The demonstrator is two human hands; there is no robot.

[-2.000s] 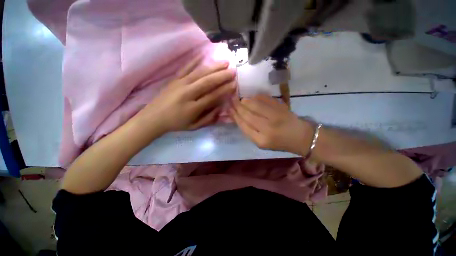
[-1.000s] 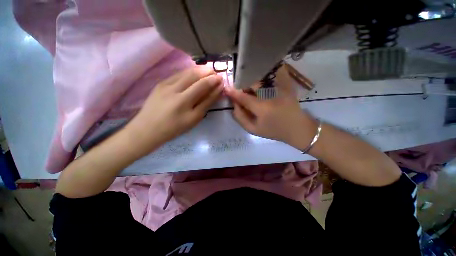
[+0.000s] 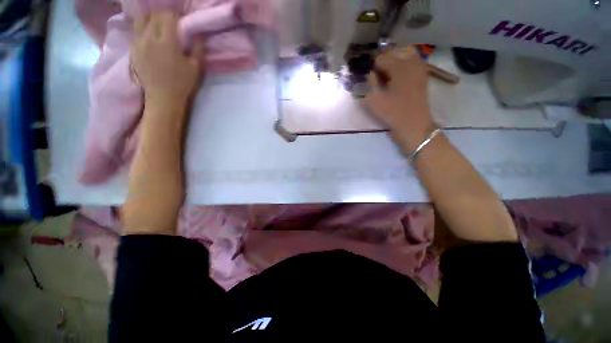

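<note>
The pink garment body (image 3: 114,127) lies bunched at the left of the white table, away from the needle. My left hand (image 3: 163,57) is on the garment at the upper left; its fingers are blurred against the folds, and I cannot tell how firmly they hold it. My right hand (image 3: 400,84) is just right of the presser foot and needle (image 3: 320,72), with bent fingers by the dark parts behind them. Its fingertips are partly hidden. A wooden-handled tool (image 3: 442,74) lies right of this hand, and a small orange and blue item (image 3: 425,49) shows behind it.
The sewing machine head (image 3: 469,23) with purple lettering spans the top right. The white table (image 3: 301,184) has a printed ruler along its front. More pink cloth (image 3: 321,248) lies over my lap and at the right. A blue crate (image 3: 559,273) stands on the floor, lower right.
The garment has moved away from the needle to the upper left, along with my left hand. My right hand has moved up and right beside the presser foot. The machine head appears farther up.
</note>
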